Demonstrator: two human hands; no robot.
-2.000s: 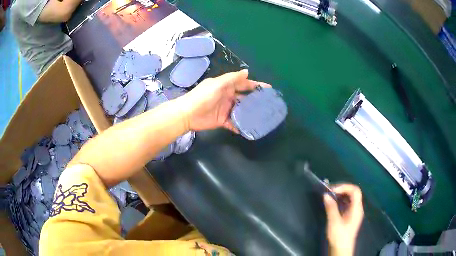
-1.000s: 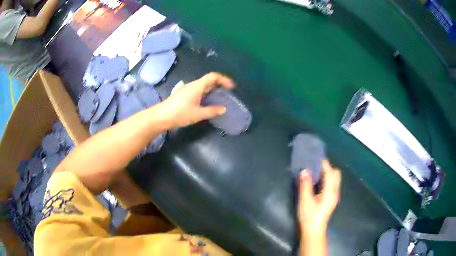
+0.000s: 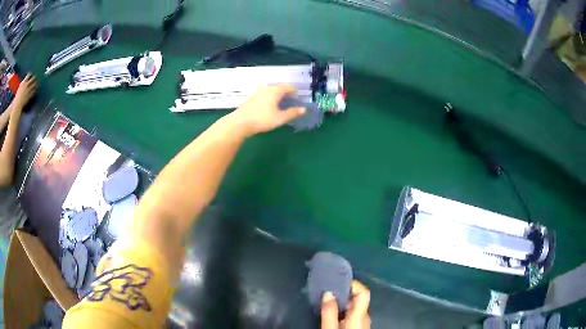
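Observation:
My left hand is stretched forward over the green belt, at the near side of a white-silver unit housing. It holds a grey end cap, which is beside the green circuit board at the housing's right end. My fingers hide part of the housing's near edge. My right hand is low in the view, partly cut off by the bottom edge, and holds another grey end cap over the black work surface.
Another housing lies on the belt at right, its black cord behind it. Two more units lie far left. Loose caps lie on a printed sheet beside a carton. A metal bracket stands low right. A person's arm shows at left.
My left hand has moved forward from the black surface to the housing, still holding a cap. My right hand still holds its cap and sits lower in view. The view has shifted, showing more of the belt.

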